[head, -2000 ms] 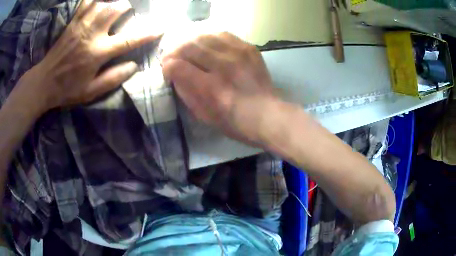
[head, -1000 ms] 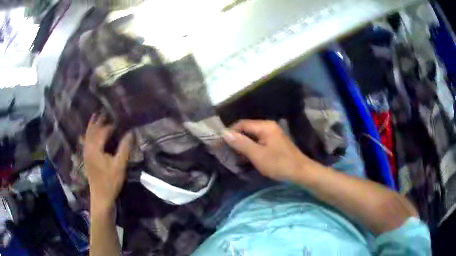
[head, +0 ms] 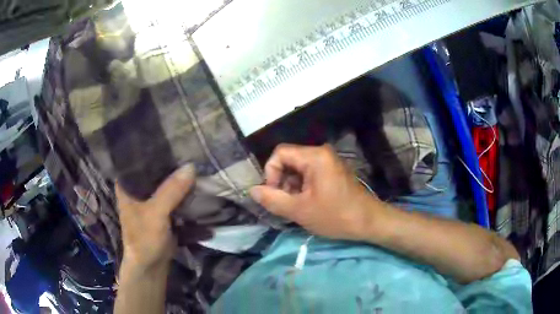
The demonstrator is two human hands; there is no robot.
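A plaid garment piece in dark purple-brown, cream and grey lies over the table's left part and hangs to the lap. Its straight doubled edge runs from the bright light down to my right hand. My right hand pinches this edge between thumb and fingers. My left hand lies on the plaid, thumb on top, with its fingers hidden under the cloth. A white strip shows below the plaid between my hands.
The white table has a numbered measuring tape along its front edge. A blue bin rim stands right of my lap, with a red item and white threads beside it. More plaid cloth lies at the far right.
Since two seconds ago, both hands have come down from the lit sewing area to the lap side. Since one second ago, the plaid edge lies straighter and my left thumb has moved onto the cloth.
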